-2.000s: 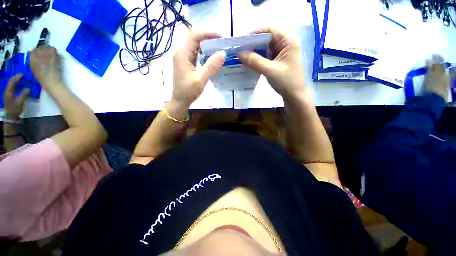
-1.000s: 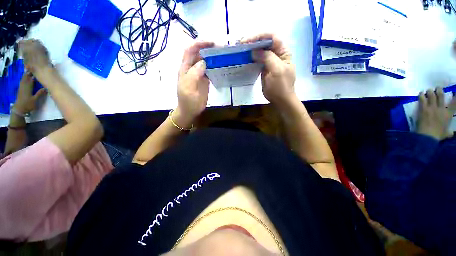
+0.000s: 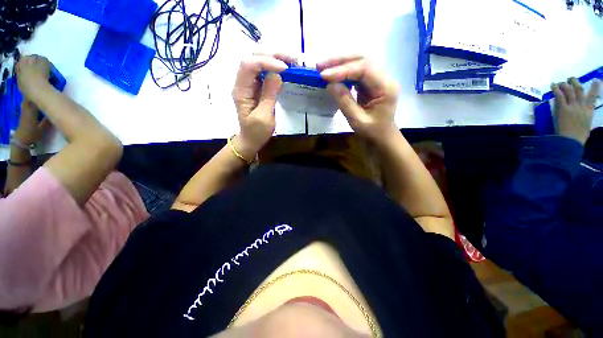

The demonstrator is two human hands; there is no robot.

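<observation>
A retail box (image 3: 306,99) with a white printed face is held near the table's front edge, over the table seam. Its blue end (image 3: 301,77) faces up toward me. My left hand (image 3: 256,99) grips the box's left end between thumb and fingers. My right hand (image 3: 362,92) grips its right end, with fingertips on the blue edge. The fingers hide both ends of the box, and its underside is hidden.
Tangled black cables (image 3: 187,43) lie left of centre beside bright blue pieces (image 3: 119,59). White-and-blue boxes (image 3: 456,84) are stacked at right. Persons sit on both sides; a hand (image 3: 574,109) rests on a blue-edged box at right. A dark cable heap (image 3: 25,23) is at far left.
The grey-white flap seen at the box's top edge has folded out of view, and the blue end now faces up. My fingers have shifted onto it. The right neighbour's hand has moved up onto the table.
</observation>
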